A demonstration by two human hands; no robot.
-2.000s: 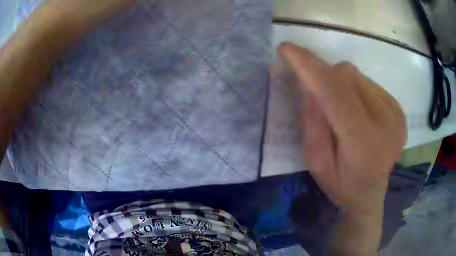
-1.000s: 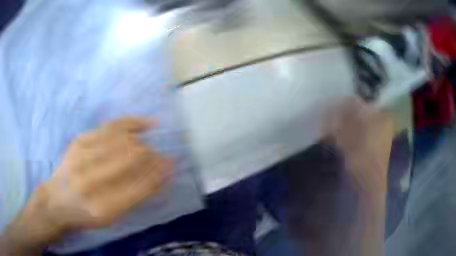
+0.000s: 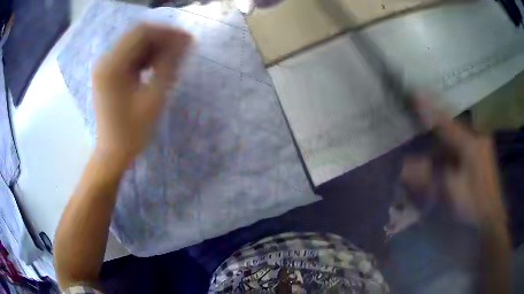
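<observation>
A pale grey-blue quilted lining panel (image 3: 218, 143) lies across the white table, its front edge over the table's edge. A dark line runs down its right edge. My left hand (image 3: 135, 80) is over the panel's upper left part, blurred, fingers curled. Whether it pinches anything I cannot tell. My right hand (image 3: 459, 166) is at the table's front edge on the right, blurred. It is closed around the lower end of a long dark tool (image 3: 382, 69), perhaps scissors, which slants up and left over the table.
The cream machine bed (image 3: 310, 28) is at the top, with a dark seam below it. The white table's (image 3: 43, 132) curved edge shows at left. Dark fabric (image 3: 34, 46) lies at the upper left. A black object (image 3: 510, 10) is cut off at the top right. The wearer's checked garment (image 3: 299, 264) is below.
The view has shifted left, showing more table there. My left hand has moved up over the panel. A long dark tool now shows at my right hand.
</observation>
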